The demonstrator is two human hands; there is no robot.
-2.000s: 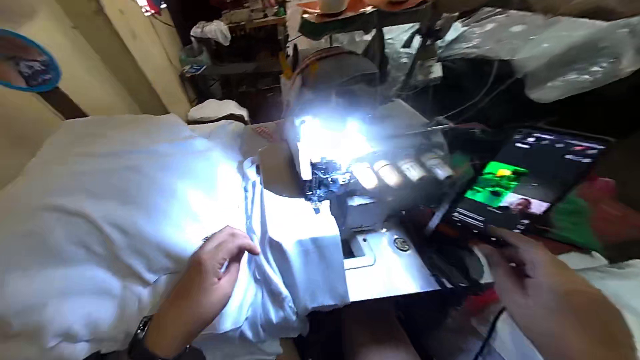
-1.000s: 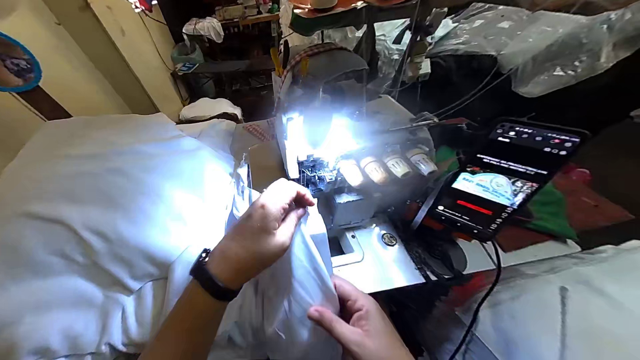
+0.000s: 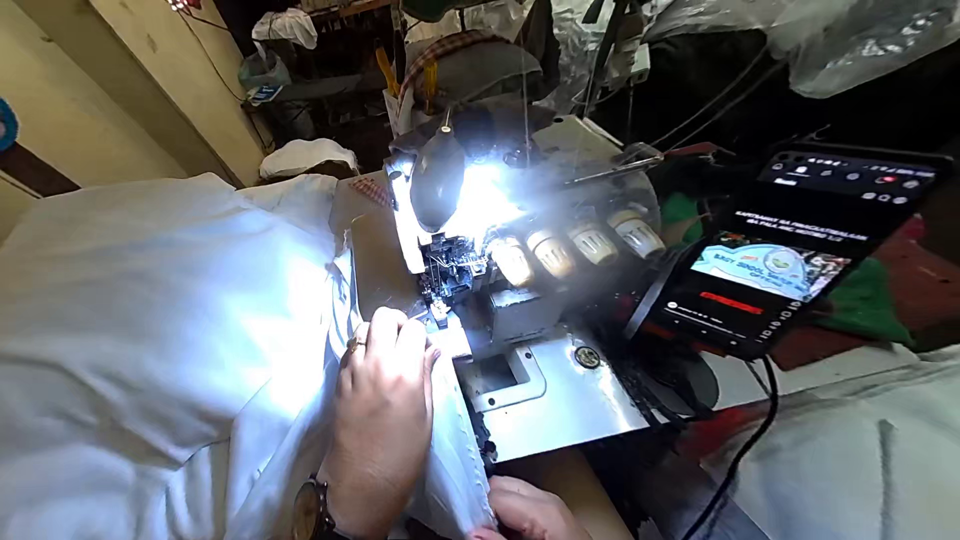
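Observation:
My left hand [image 3: 386, 405], with a ring and a wristwatch, presses on white fabric [image 3: 454, 435] just in front of the presser foot [image 3: 439, 311] of an overlock sewing machine [image 3: 525, 315]. Its fingertips are close to the foot, and what lies beneath the palm is hidden. At the bottom of the view, my right hand [image 3: 536, 510] pinches the stitched edge of the same fabric, partly cut off by the frame. A bright lamp glares over the needle area. A large heap of white cloth [image 3: 150, 337] lies to the left.
A phone with a lit screen [image 3: 780, 255] stands at the right, its black cable [image 3: 739, 457] hanging down. Thread tension dials [image 3: 592, 244] line the machine's front. More pale cloth [image 3: 862, 450] lies at the lower right. Clear plastic sheeting [image 3: 840, 45] hangs behind.
My right hand has left the phone for the edge of the fabric at the bottom. My left hand has moved from the cloth on the left to the fabric before the presser foot.

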